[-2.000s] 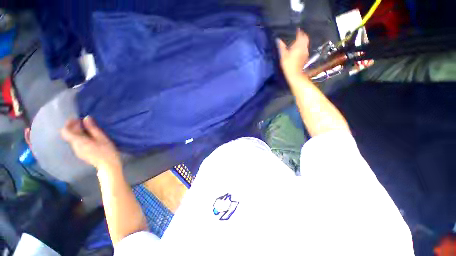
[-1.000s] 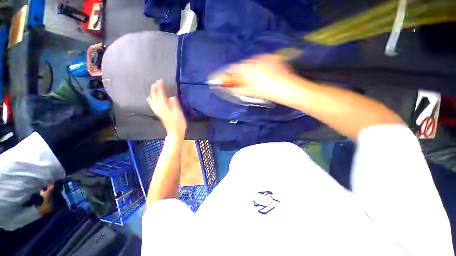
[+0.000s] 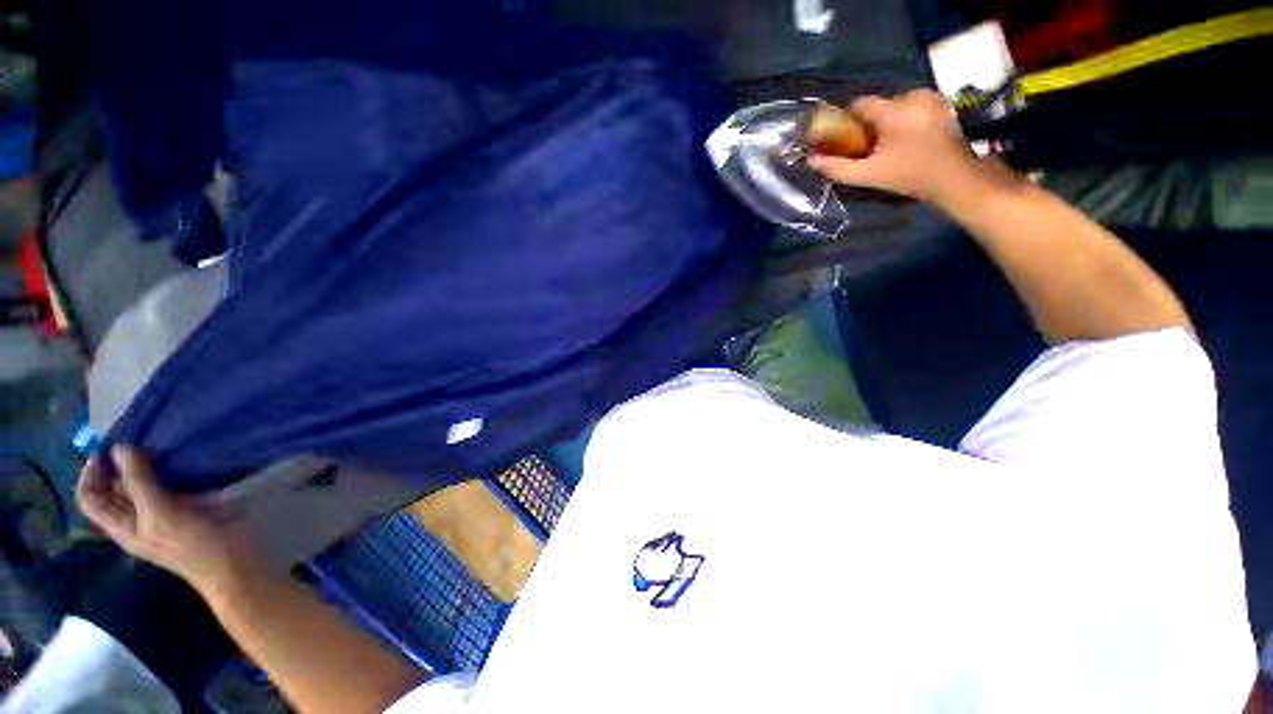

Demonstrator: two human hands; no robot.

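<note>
A navy garment (image 3: 461,251) lies spread over the grey padded board (image 3: 154,328), whose rounded end shows at the left. My left hand (image 3: 140,509) pinches a corner of the garment at the board's lower left and pulls it out to a point. My right hand (image 3: 907,144) holds the steam iron (image 3: 775,161) by its orange-brown handle, just right of the garment over the dark surface. The iron's silver body is tilted, its tip towards the garment. Whether it touches anything cannot be told.
A yellow hose (image 3: 1145,59) runs from the iron to the upper right. A white card (image 3: 972,63) lies behind my right hand. A blue crate (image 3: 419,579) with a tan piece (image 3: 482,537) stands below the board. A white sleeve (image 3: 91,677) shows at the lower left.
The iron has moved right, off the cloth. My left hand has moved down-left and taken hold of the garment, which is now drawn over part of the board's rounded end. The view has shifted.
</note>
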